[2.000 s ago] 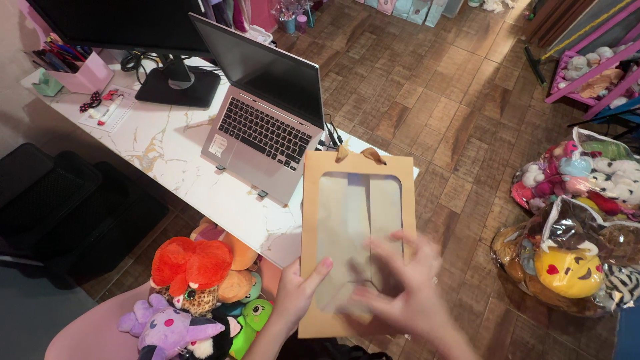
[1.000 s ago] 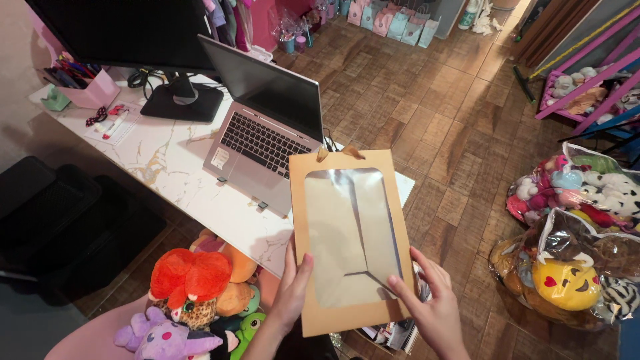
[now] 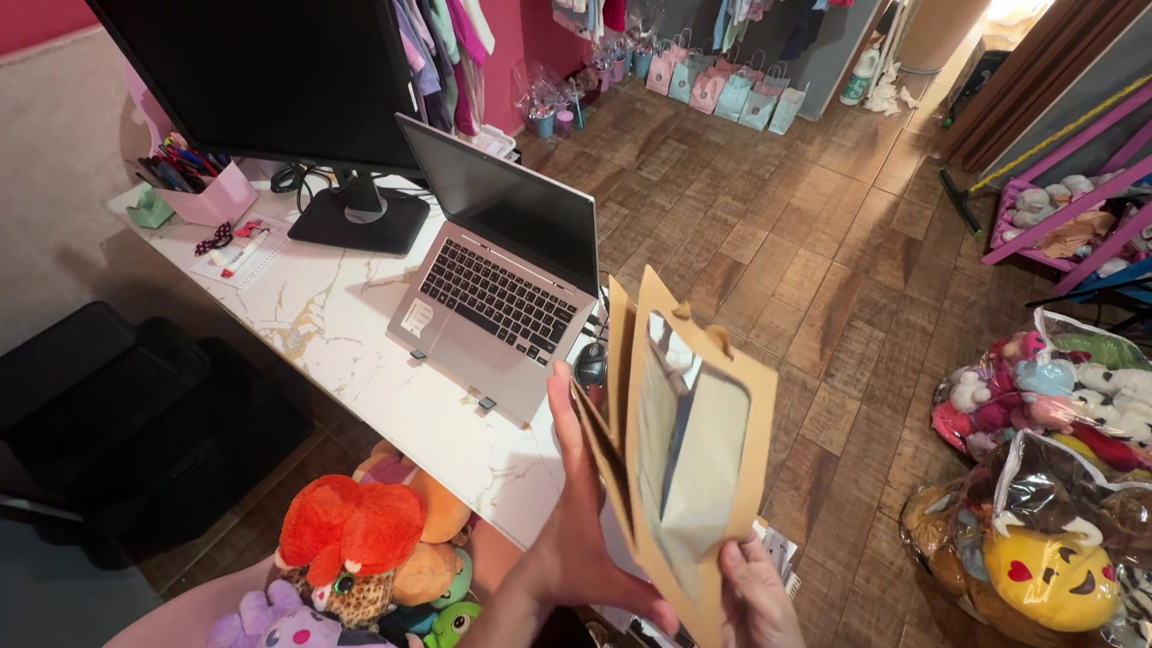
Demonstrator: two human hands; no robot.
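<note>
A brown paper gift bag with a clear window and ribbon handles stands tilted between my hands, its side fold spread partly apart. My right hand pinches the lower right edge, thumb on the front. My left hand is spread along the bag's left side, fingers pointing up and thumb stretched under the lower part; whether it grips the paper is unclear. Just beyond the bag are a black mouse and a silver laptop, raised on its marble-patterned desk.
A monitor and a pink pen holder stand at the desk's far left. Plush toys fill a pink seat at the lower left. Clear bags of plush toys sit at the right. Small paper bags line the far wall.
The gift bag has turned from facing me flat to edge-on, and its side fold has spread. My left hand has shifted from its lower edge to along its side.
</note>
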